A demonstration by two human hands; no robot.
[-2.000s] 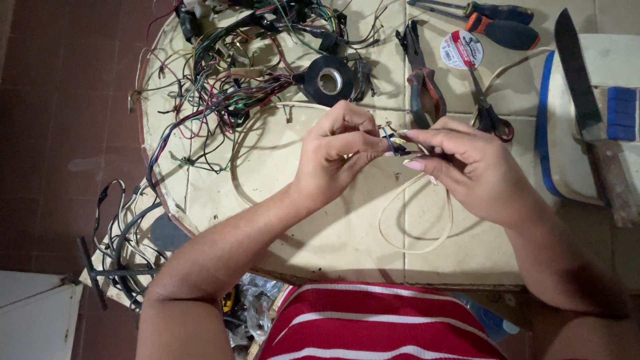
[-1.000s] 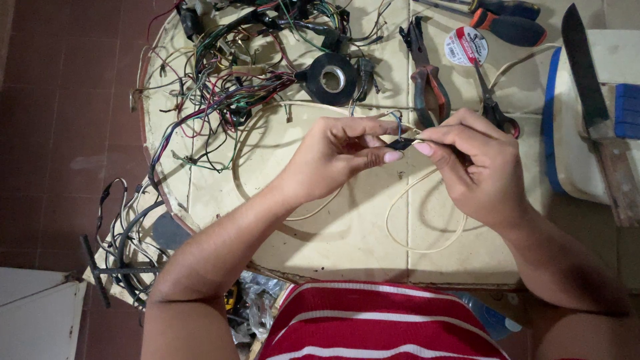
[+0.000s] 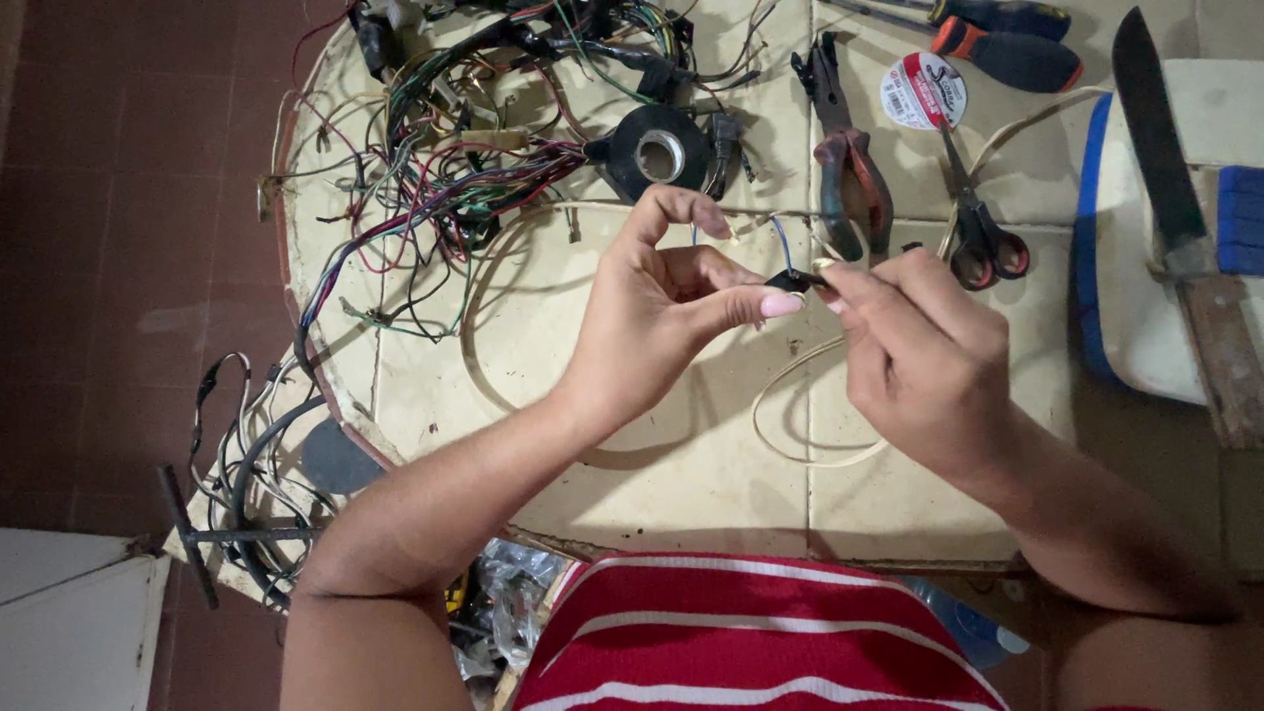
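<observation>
My left hand pinches a small black piece, perhaps a taped joint or connector, between thumb and finger. A thin blue wire rises from it. My right hand grips the right end of the same black piece with its fingertips. A cream cable loops on the tiled table below the hands; another stretch curves on the left. Just behind my left hand lies a roll of black electrical tape. Pliers and scissors lie beyond my right hand.
A tangled wiring harness covers the back left. At the back right are an orange-and-black screwdriver and a round labelled disc. A large knife rests over a white, blue-edged tray or board. More cables lie at lower left.
The fingers of my left hand have spread and lifted, while its thumb still holds the black piece. My right hand has shifted slightly along it.
</observation>
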